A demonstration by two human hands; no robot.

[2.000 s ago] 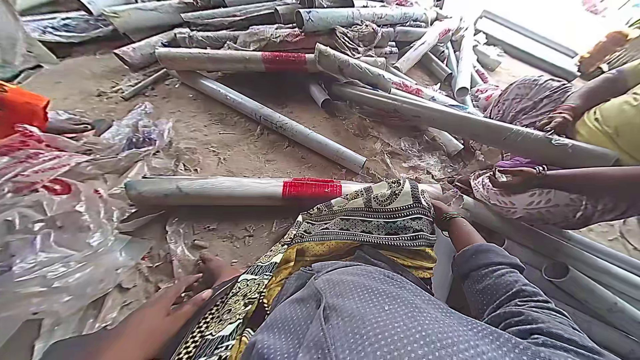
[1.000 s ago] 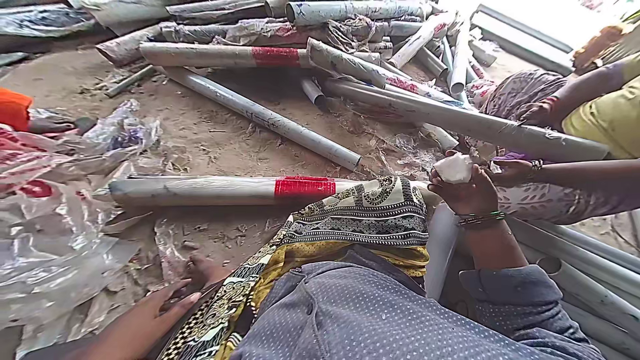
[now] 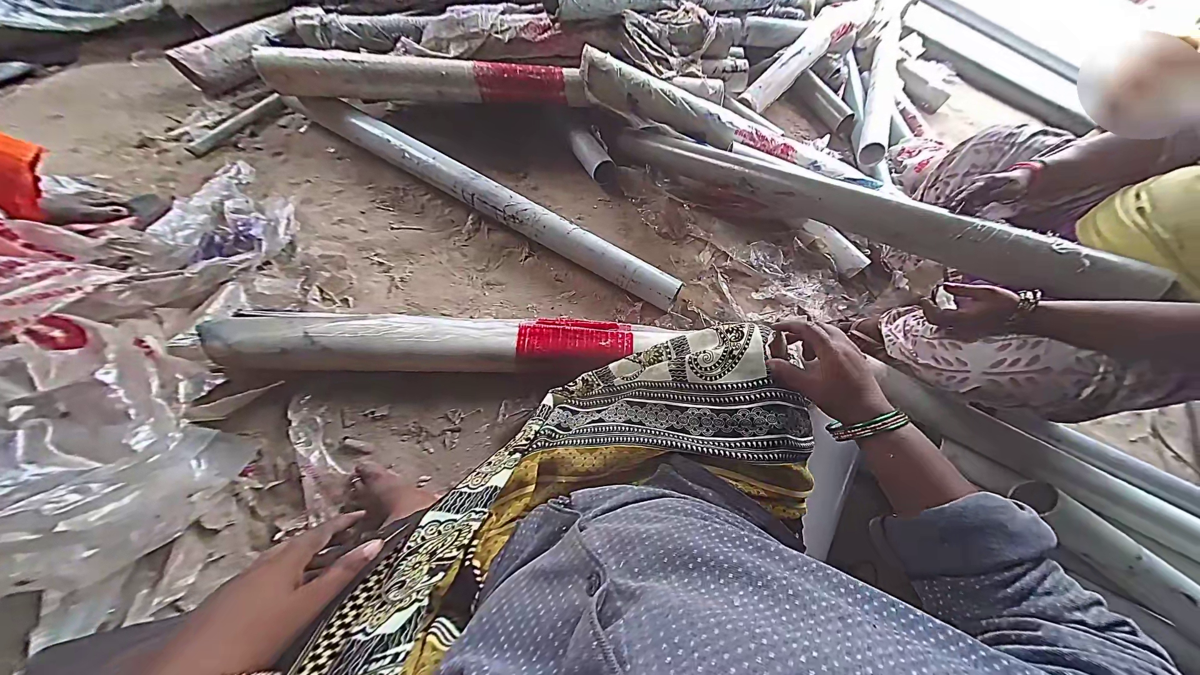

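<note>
My left hand (image 3: 267, 586) rests at the lower left beside my lap, fingers apart, holding nothing, near my bare foot (image 3: 384, 492). My right hand (image 3: 830, 370), with bangles on its wrist, is at the right end of the patterned cloth (image 3: 694, 403) over my knee. Its fingers are curled, and a small pale patch shows between them; whether it is gripped is unclear. In front of my knees lies a grey-white pipe (image 3: 375, 342) wrapped with a red band (image 3: 574, 343); the cloth and my hand hide its right part.
A person's hand (image 3: 970, 309) is close at the right, and another hand (image 3: 998, 187) lies behind a long pipe (image 3: 900, 216). More pipes (image 3: 1097, 469) lie at the lower right, and a pile stands at the back. Crumpled plastic sheeting (image 3: 94, 450) covers the left ground.
A second ago my right hand was raised with a white lump in it; it is now lower, at the cloth's edge, and that lump is not plainly visible. My left hand has stayed beside my lap.
</note>
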